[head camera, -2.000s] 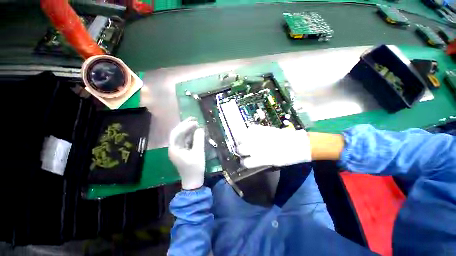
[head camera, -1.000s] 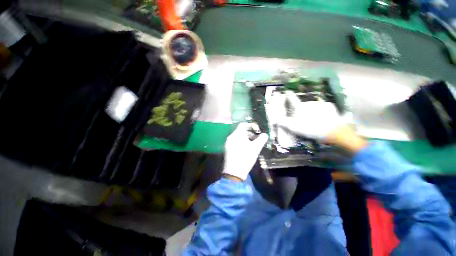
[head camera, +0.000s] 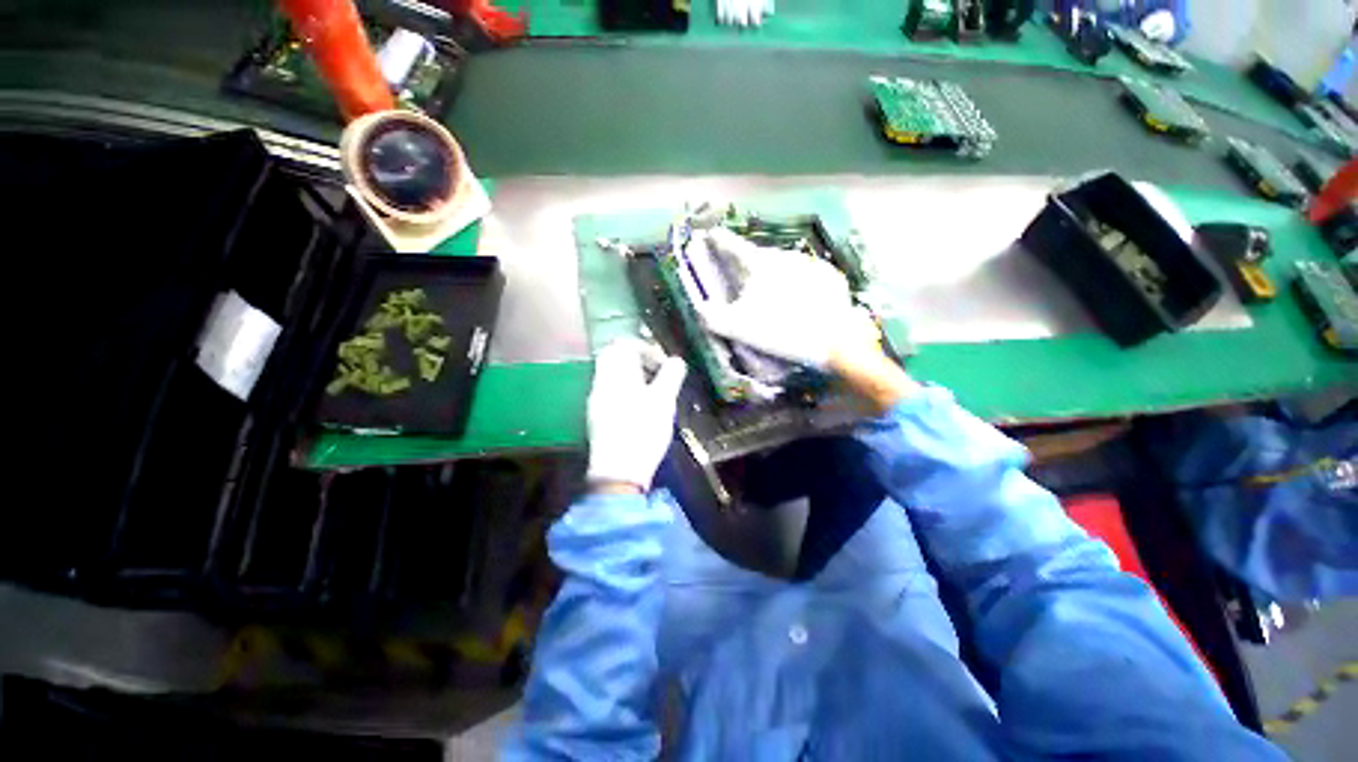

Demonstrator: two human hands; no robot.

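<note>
A green circuit board (head camera: pixel 725 375) with a long white block along its left side sits in or just above a black carrier (head camera: pixel 655 298), its left edge looking slightly raised. My right hand (head camera: pixel 789 305), in a white glove, reaches across the board and grips the white block side; the fingers hide much of the board. My left hand (head camera: pixel 632 410), also gloved, is at the carrier's near left edge with thumb and fingers apart; I see nothing held in it. The carrier lies on a grey-green mat (head camera: pixel 603 268), its near edge projecting past the bench.
A shallow black tray (head camera: pixel 462 365) with yellow-green pieces and a tape roll (head camera: pixel 407 167) are at left. Black crates (head camera: pixel 134 357) stand far left. A deep black bin (head camera: pixel 1080 276) is at right. Boards (head camera: pixel 931 116) lie on the conveyor (head camera: pixel 670 112). A blue sleeve (head camera: pixel 1266 491) shows at right.
My right hand has moved up over the white block, and the board's left edge now shows green and looks raised. My left hand stays by the carrier's left side. The view has shifted.
</note>
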